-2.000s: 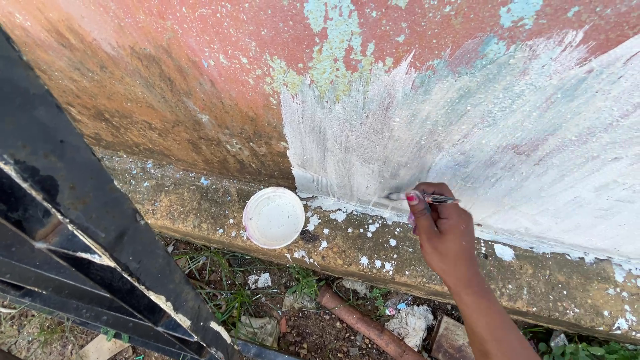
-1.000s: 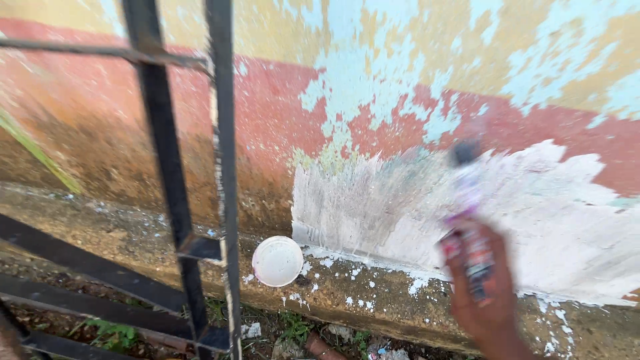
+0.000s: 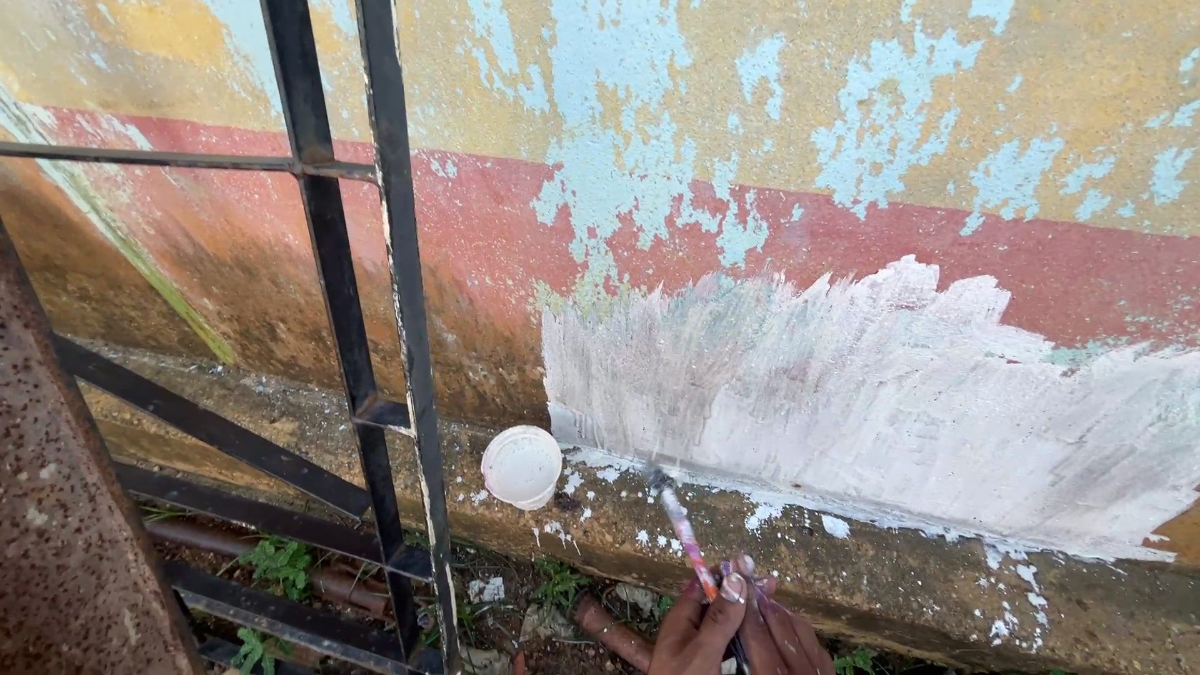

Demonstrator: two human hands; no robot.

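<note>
A thin paintbrush [image 3: 686,539] with a dark, wet tip and a paint-smeared handle points up and left, its tip by the foot of the wall. My left hand [image 3: 692,630] is closed on its handle, thumb on top. My right hand [image 3: 786,636] is pressed against the left, fingers bent; whether it also grips the handle is hidden. Both hands have paint on the fingers. A round white tub [image 3: 522,467] of white paint stands on the ledge to the left. Streaky white paint [image 3: 844,412] covers the lower part of the wall [image 3: 806,244].
A black metal grille [image 3: 398,234] stands upright at the left, close to the tub, with a rusty metal part [image 3: 75,506] nearer me. The concrete ledge [image 3: 891,572] bears white drips. Below it lie a brown pipe [image 3: 609,633], weeds [image 3: 281,565] and rubble.
The brush has swung from pointing upward to lying low near the wall's foot. My left hand has come into view beside the right. The view has shifted, showing more grille and upper wall.
</note>
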